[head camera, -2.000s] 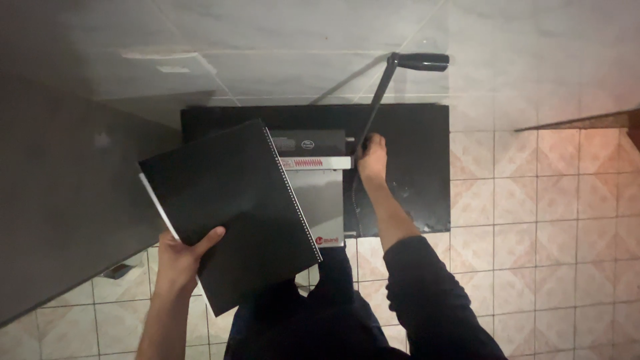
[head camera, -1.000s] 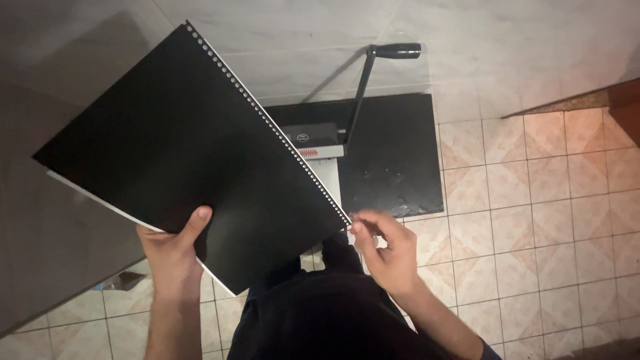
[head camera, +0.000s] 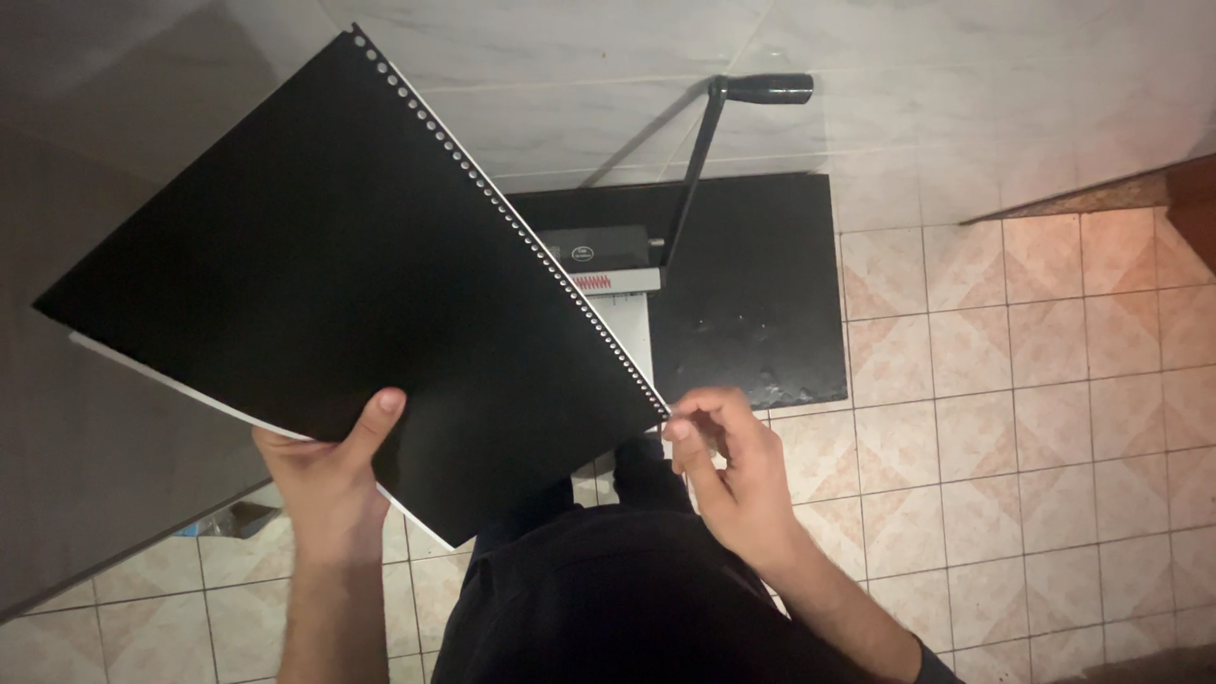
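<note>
A stack of punched sheets with a black cover (head camera: 313,247) is held up at an angle, a row of holes along its upper right edge and white paper showing beneath. My left hand (head camera: 332,456) grips its lower left edge, thumb on top of the cover. At the lower end of the punched edge, my right hand (head camera: 727,456) has thumb and forefinger at the corner; whether they pinch it is hard to tell. Behind the stack is a binding machine (head camera: 608,247) with a long lever (head camera: 698,161) ending in a black handle; the stack hides its left part.
The machine stands on a black tabletop (head camera: 760,304) against a marbled wall. A dark grey panel (head camera: 114,437) rises at the left. Tiled floor lies below and to the right, with a clear plastic item (head camera: 237,520) at lower left and a brown wooden edge (head camera: 1187,209) at far right.
The black-covered stack has been raised and turned, now covering much of the machine. My right hand has moved from beside the machine's lever down to the stack's lower corner.
</note>
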